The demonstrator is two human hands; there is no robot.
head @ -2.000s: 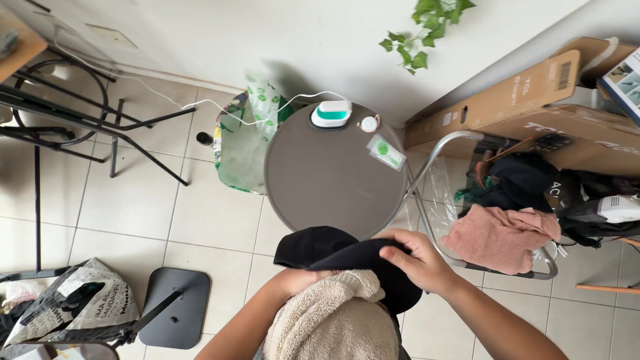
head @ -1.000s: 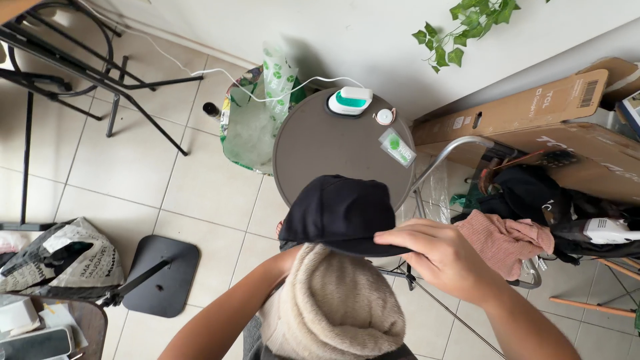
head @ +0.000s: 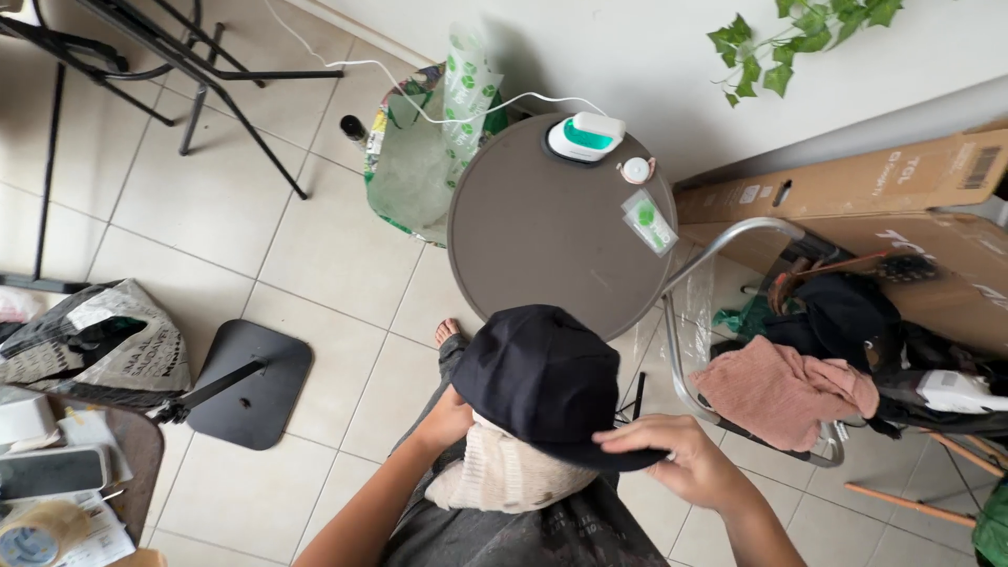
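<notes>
A black cap (head: 543, 378) sits over a bundled beige towel (head: 512, 468) close to my body. My left hand (head: 449, 417) is at the left side of the cap and towel, its fingers mostly hidden beneath them. My right hand (head: 669, 453) pinches the cap's brim at the right, fingers on top and thumb below. Beyond the cap stands a round grey-brown table (head: 551, 236). On it are a small white and green heat press (head: 587, 138) with a white cord, a small round white object (head: 635, 170) and a clear packet with a green print (head: 650, 223).
A bag with clear plastic (head: 409, 173) stands left of the table. At right, a metal-framed chair (head: 673, 339) holds a pink cloth (head: 787, 390) and dark clothes, before cardboard boxes (head: 850, 181). At lower left, a small table bears a phone (head: 55, 472) and a tape roll (head: 43, 531).
The cap and towel have tilted, with the brim now pointing to the lower right. My right hand has stayed at the brim. Earlier both hands were at the cap, which lay flatter.
</notes>
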